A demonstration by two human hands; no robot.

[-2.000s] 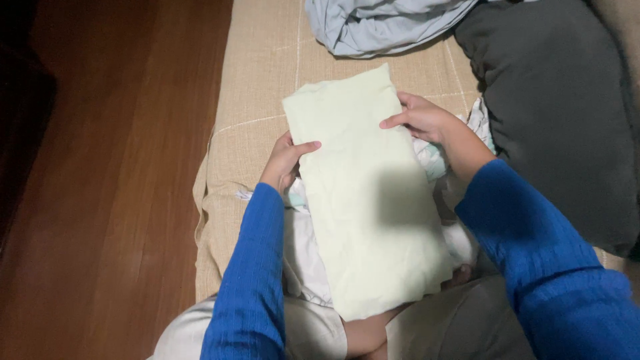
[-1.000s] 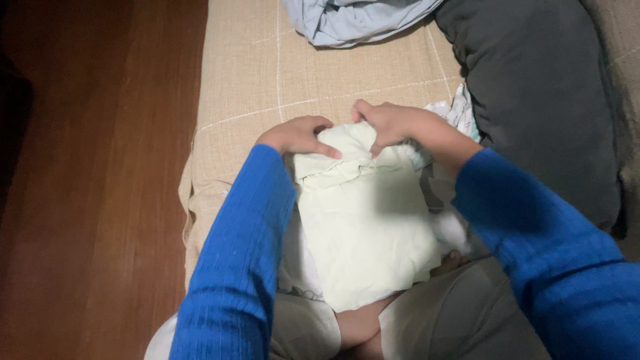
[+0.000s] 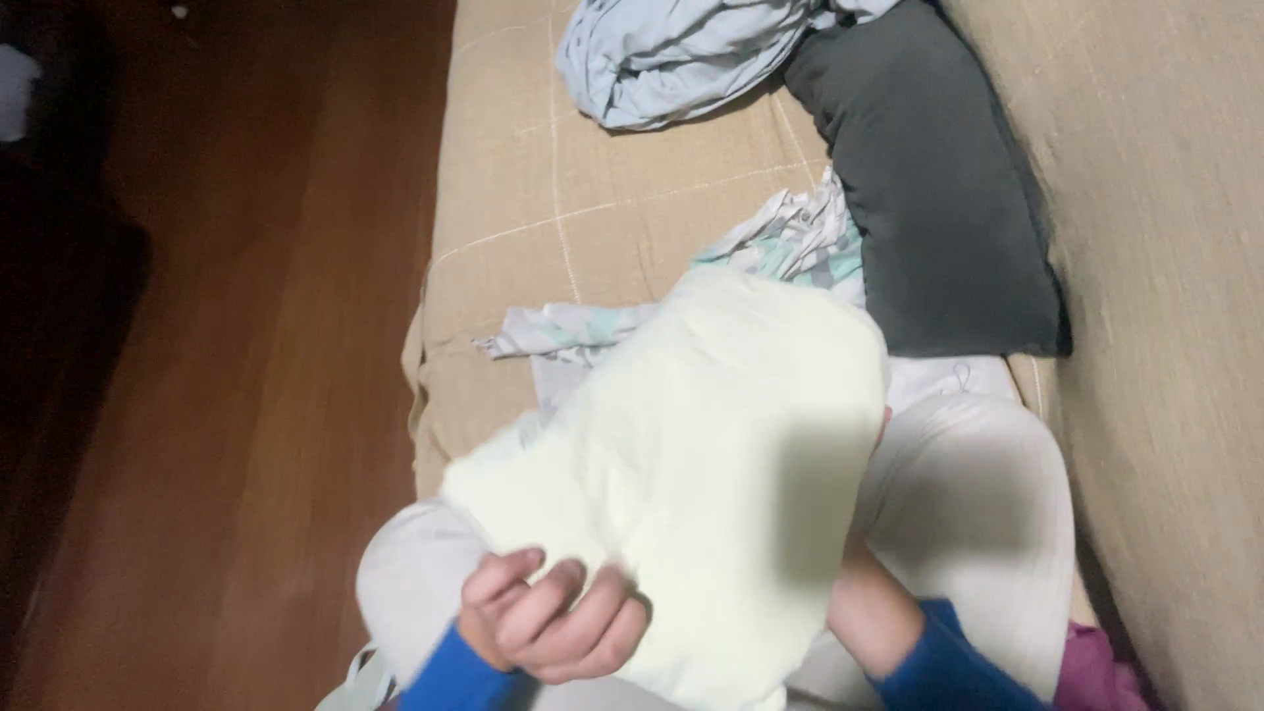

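A pale yellow-green cloth [image 3: 711, 444] lies spread at a slant over my lap, with a dark shadow on its right part. My left hand [image 3: 558, 614] is at its lower left, fingers curled against the cloth; whether they pinch the fabric is not clear. Behind the cloth's right edge goes my right hand [image 3: 869, 592]; only its wrist side and a bit of finger show, and its grip is hidden. Beyond the cloth, a patterned grey, white and mint garment [image 3: 790, 237] lies crumpled on the couch, partly covered.
A light blue-grey cloth [image 3: 681, 59] is heaped at the top of the beige couch cover [image 3: 513, 188]. A dark grey cushion [image 3: 938, 188] leans along the backrest [image 3: 1165, 296]. Magenta fabric [image 3: 1096, 671] shows at lower right. Wooden floor [image 3: 257, 346] runs along the left.
Both hands have moved from the cloth's far end down toward my body. The far end, bunched between the hands a second ago, is now spread out and slanted. The view has shifted.
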